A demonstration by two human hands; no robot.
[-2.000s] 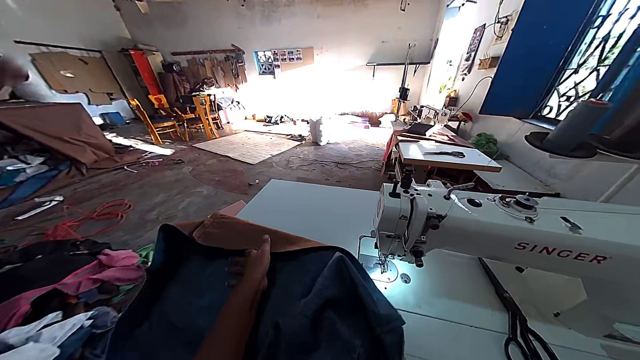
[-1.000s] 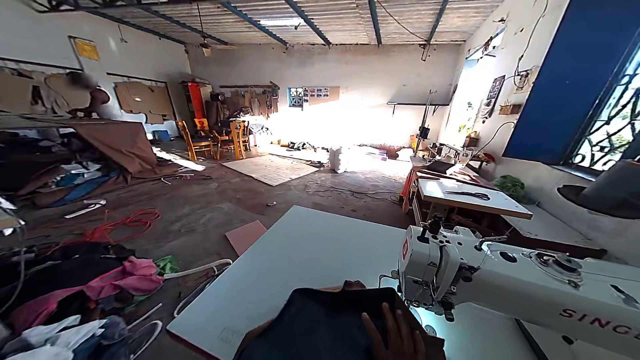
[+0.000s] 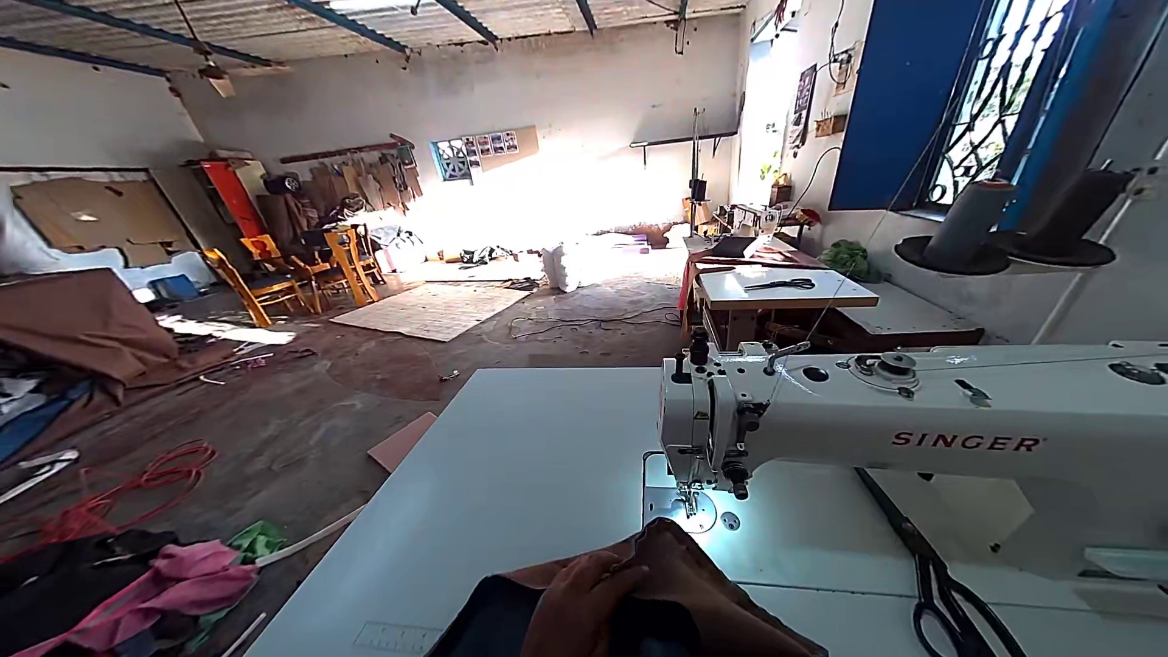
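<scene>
My left hand comes in at the bottom centre, with its fingers closed on a folded piece of brown and dark fabric. The fabric's raised tip lies just in front of the needle and presser foot of a white Singer sewing machine; whether it touches the foot cannot be told. The machine's lamp lights the needle plate. Black-handled scissors lie on the machine table, right of the fabric and under the machine arm. My right hand is not visible.
Thread cones stand at the right, with thread running to the machine. A smaller table behind holds another pair of scissors. On the floor at left lie heaped cloth and a red cord. Wooden chairs stand farther back.
The fabric, spread wide with its dark side up two seconds ago, is now bunched with its brown side showing near the needle. The view has tilted up since the first frame.
</scene>
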